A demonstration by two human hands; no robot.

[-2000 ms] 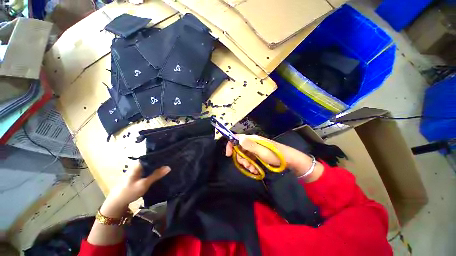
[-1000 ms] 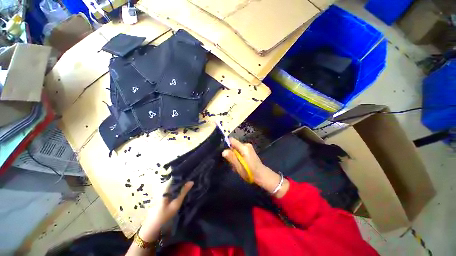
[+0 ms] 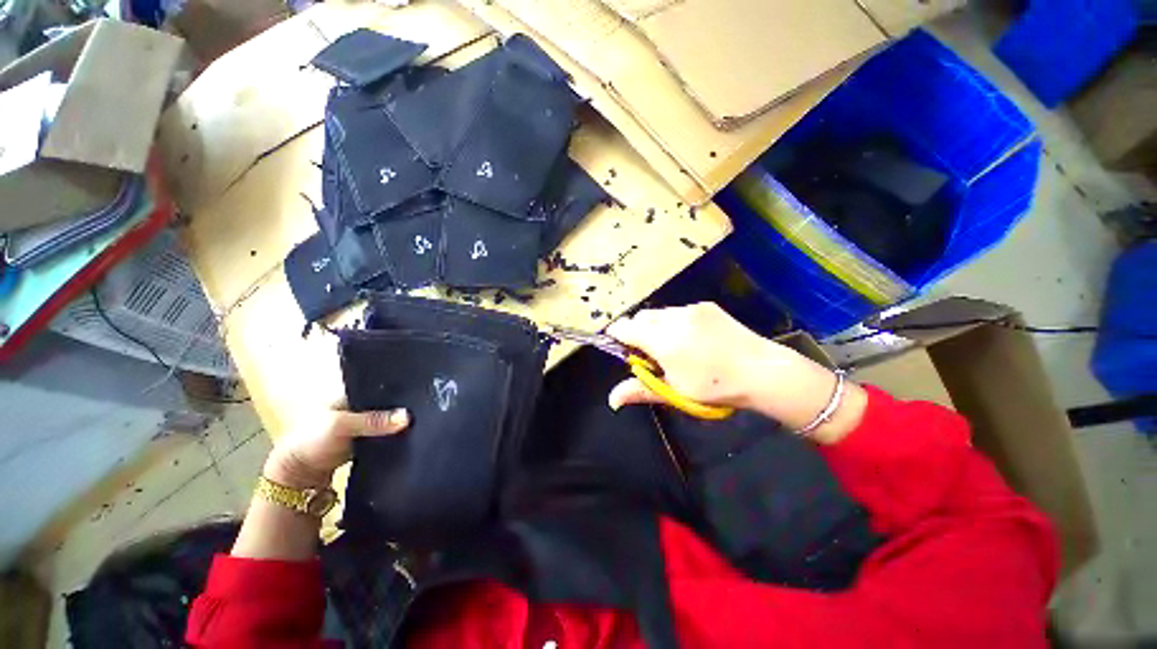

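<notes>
My left hand grips a stack of black fabric pouches at its left edge, thumb on top. The front pouch shows a small white logo. My right hand holds scissors with yellow handles. The blades point left and reach the upper right corner of the held stack. Whether the blades are apart is hard to tell. Behind the stack, a pile of black pouches with white logos lies overlapping on the cardboard-covered table.
Black trimmings are scattered on the cardboard. Cardboard sheets lie at the back. A blue bin with black pieces stands to the right, above an open carton. Black cloth covers my lap. Papers and a box are at the far left.
The held pieces were bunched and tilted a second ago; now they lie flatter, with a logo facing up. The scissors have swung from pointing up to pointing left.
</notes>
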